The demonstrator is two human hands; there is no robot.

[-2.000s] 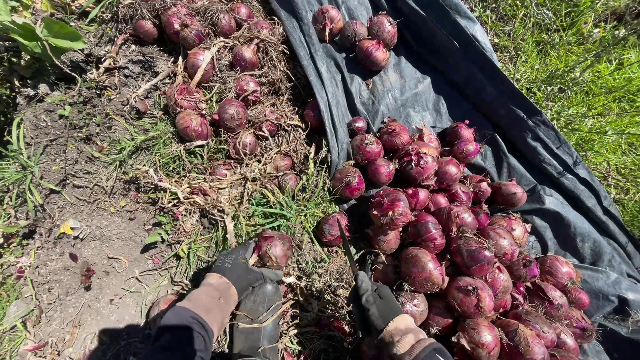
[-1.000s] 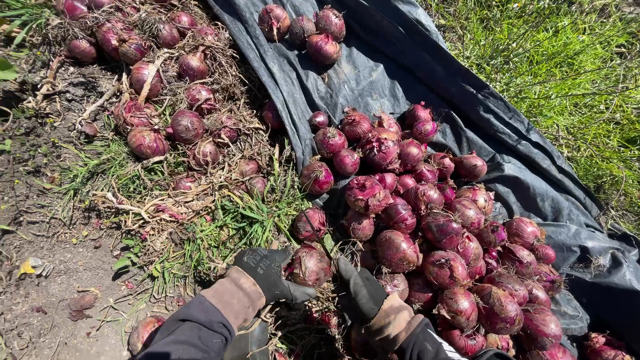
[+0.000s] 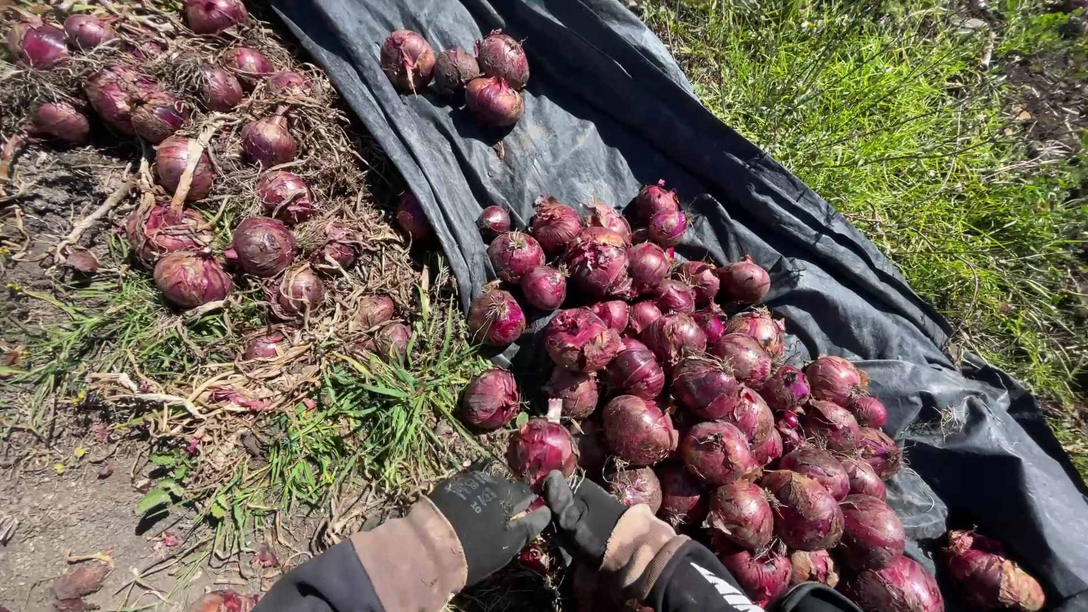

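Both hands wear dark coated work gloves with light brown cuffs. My left hand (image 3: 486,517) is at the bottom centre, its fingers curled around a small, mostly hidden reddish thing. Right beside it, my right hand (image 3: 586,514) has its fingers bent and its fingertips near those of my left hand; what it holds is hidden. A red onion (image 3: 542,450) with a pale cut neck is just above the fingertips. To the right, a large heap of red onions (image 3: 705,387) lies on a black plastic sheet (image 3: 578,136).
More red onions with dry stalks (image 3: 263,246) lie on the soil at the upper left. Several onions (image 3: 493,102) sit apart at the sheet's top. Green grass (image 3: 850,153) borders the sheet on the right, and grass tufts (image 3: 374,416) grow left of the heap.
A knife blade seen by the right hand two seconds ago is no longer visible. One second ago the left hand held an onion at the right hand; now an onion is just above both hands.
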